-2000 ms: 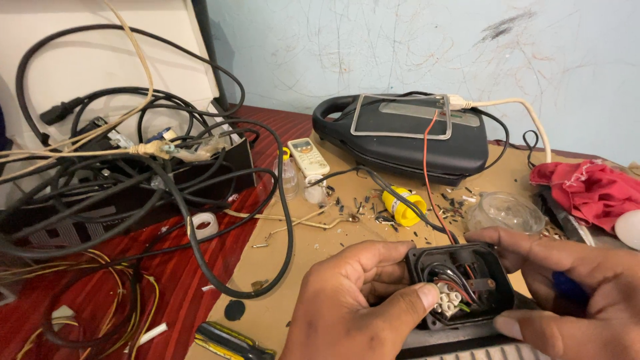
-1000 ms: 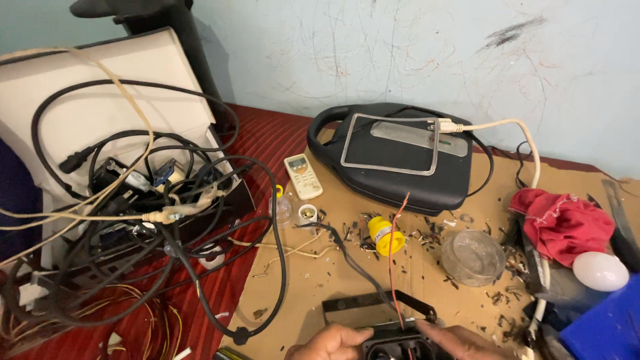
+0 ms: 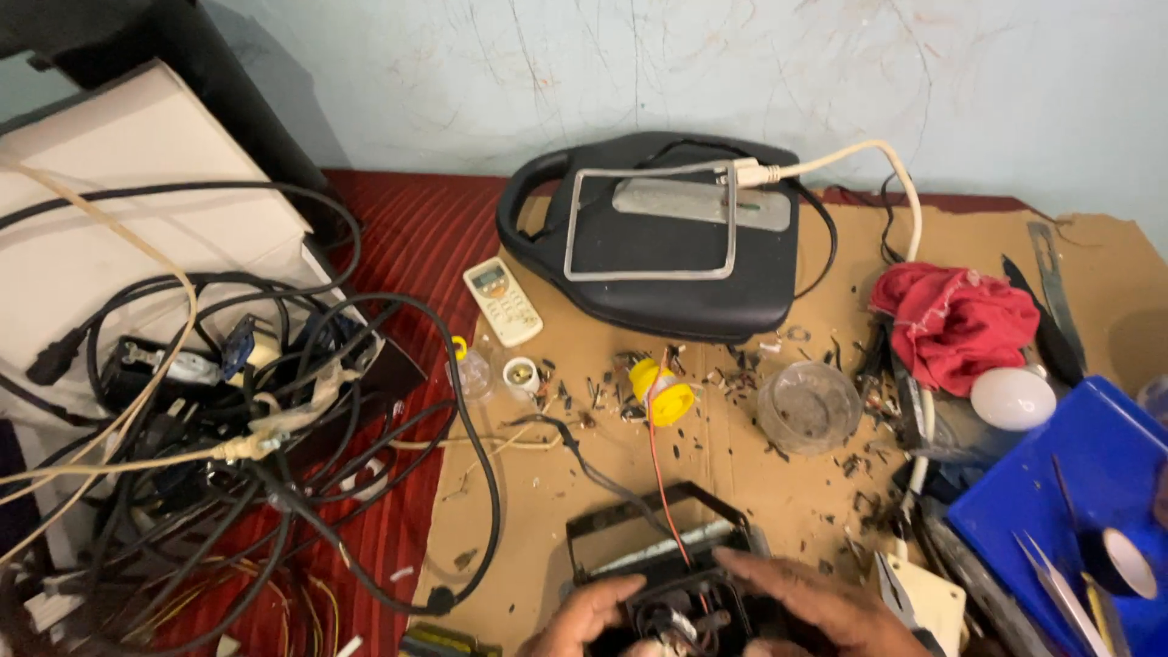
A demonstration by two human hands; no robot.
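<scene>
At the bottom middle is a black box housing [image 3: 698, 607] with dark wires and a pale terminal block inside, partly cut off by the frame edge. My left hand [image 3: 589, 620] is at its left side, the thumb tip low by the terminal block. My right hand [image 3: 821, 607] lies along its right side, fingers stretched toward the upper corner. Whether either hand grips it is hard to tell. A red wire [image 3: 659, 474] and a black cable [image 3: 602, 479] run up from the housing. Just beyond stands a black metal bracket [image 3: 593, 529] around a pale strip.
Wire scraps surround a yellow spool [image 3: 662, 392] and a glass dish [image 3: 809, 406]. Behind lie a remote control [image 3: 503, 301] and a black case [image 3: 675, 237]. Tangled cables [image 3: 274, 392] fill a box at left. At right are a red cloth [image 3: 954, 324], light bulb [image 3: 1013, 399] and blue tray [image 3: 1013, 493].
The view has shifted, with the hands and housing now lower in frame. My right fingers, bent at the housing's edge two seconds ago, are now stretched along its right side.
</scene>
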